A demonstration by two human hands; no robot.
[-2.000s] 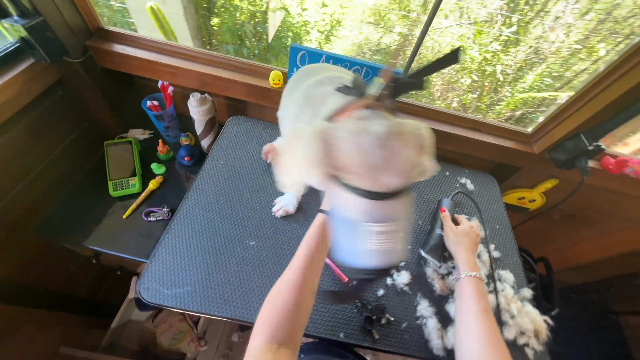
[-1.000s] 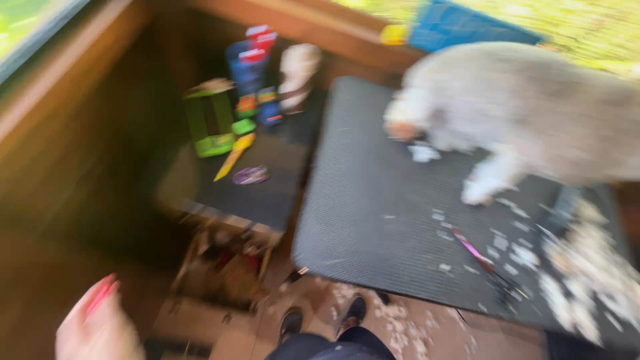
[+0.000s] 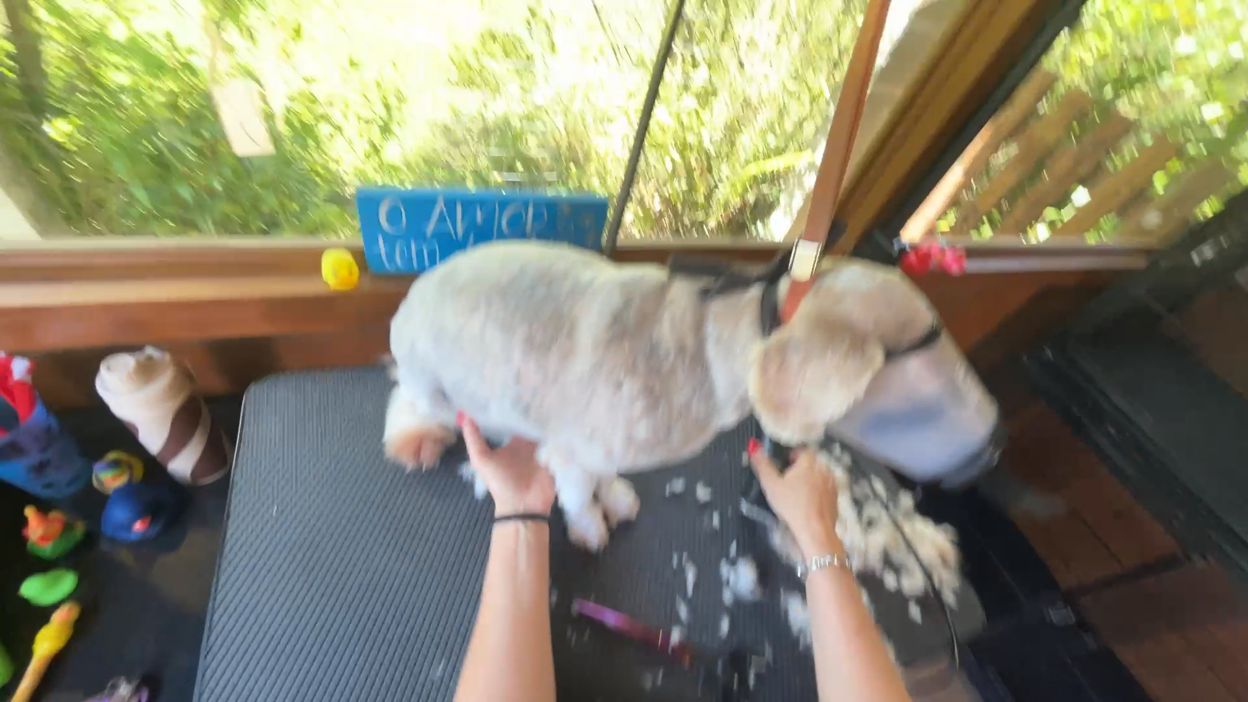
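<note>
A clipped pale dog (image 3: 585, 341) stands side-on on a black ribbed grooming table (image 3: 331, 585), its head to the right in a muzzle (image 3: 916, 419). A brown leather strap (image 3: 837, 146) runs up from its neck. My left hand (image 3: 512, 473) is under the dog's belly by the hind leg, palm up, thumb apart, touching or nearly touching the coat. Below the dog's ear, my right hand (image 3: 801, 492) is at a dark object, mostly hidden; a cord runs near it over the cut fur (image 3: 902, 546). A pink-purple tool (image 3: 634, 626) lies on the table between my forearms.
At left, a dark side surface holds a blue cup (image 3: 44, 448), a brown-and-white bottle (image 3: 166, 414), small rubber toys (image 3: 136, 512) and a yellow stick-like thing (image 3: 49, 643). A blue sign bearing writing (image 3: 478, 222) and a yellow toy (image 3: 340, 269) are at the window ledge.
My left hand, at the far lower left one second ago, is now under the dog's belly. My right hand is back in view. The view has swung toward the dog.
</note>
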